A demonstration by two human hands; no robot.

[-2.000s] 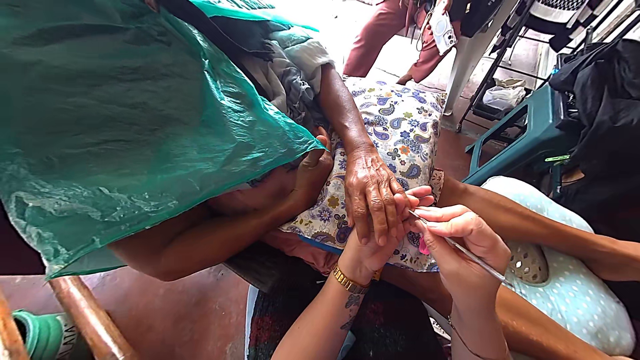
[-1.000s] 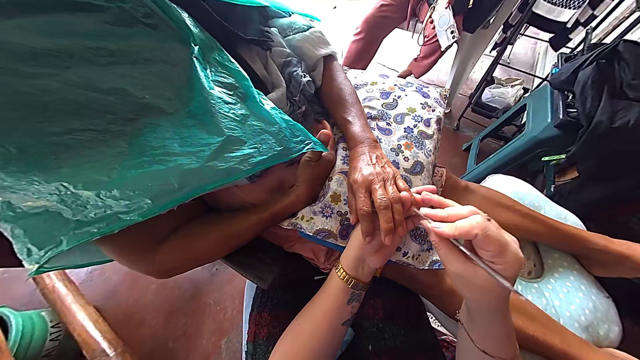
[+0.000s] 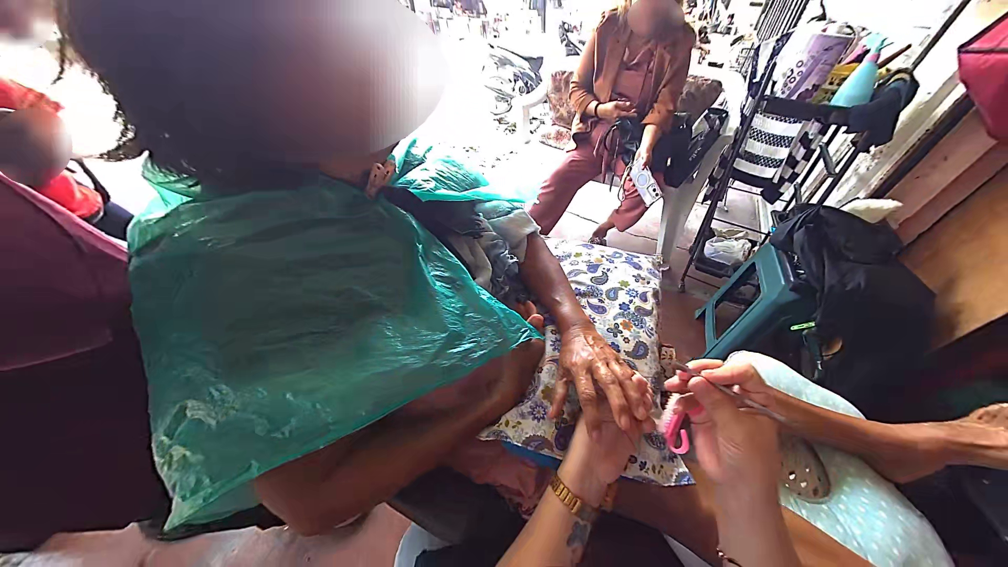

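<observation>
My left hand [image 3: 606, 457], with a gold-coloured metal band at the wrist, is under another person's hand [image 3: 602, 374] and holds its fingers from below. That hand lies palm down, fingers partly spread. Just to the right, my right hand [image 3: 728, 417] grips a thin metal rod-like tool [image 3: 744, 400], its near end hidden by my fingers. A small pink brush with a curved handle [image 3: 676, 425] is also held at the fingers of my right hand. Beneath the other person's forearm lies a paisley and floral patterned cushion [image 3: 610, 291].
A green plastic cape [image 3: 315, 331] covers the person facing me. Bare limbs [image 3: 890, 445] and a pale dotted cloth [image 3: 882, 504] are at right. Beyond stand a teal plastic stool [image 3: 744, 295] with a black bag [image 3: 858, 291], a metal rack [image 3: 756, 142] and a seated person [image 3: 630, 94].
The view has tilted up strongly. My right hand has drawn a little away from the other person's fingers, and the pink brush shows more fully. My left hand still holds those fingers.
</observation>
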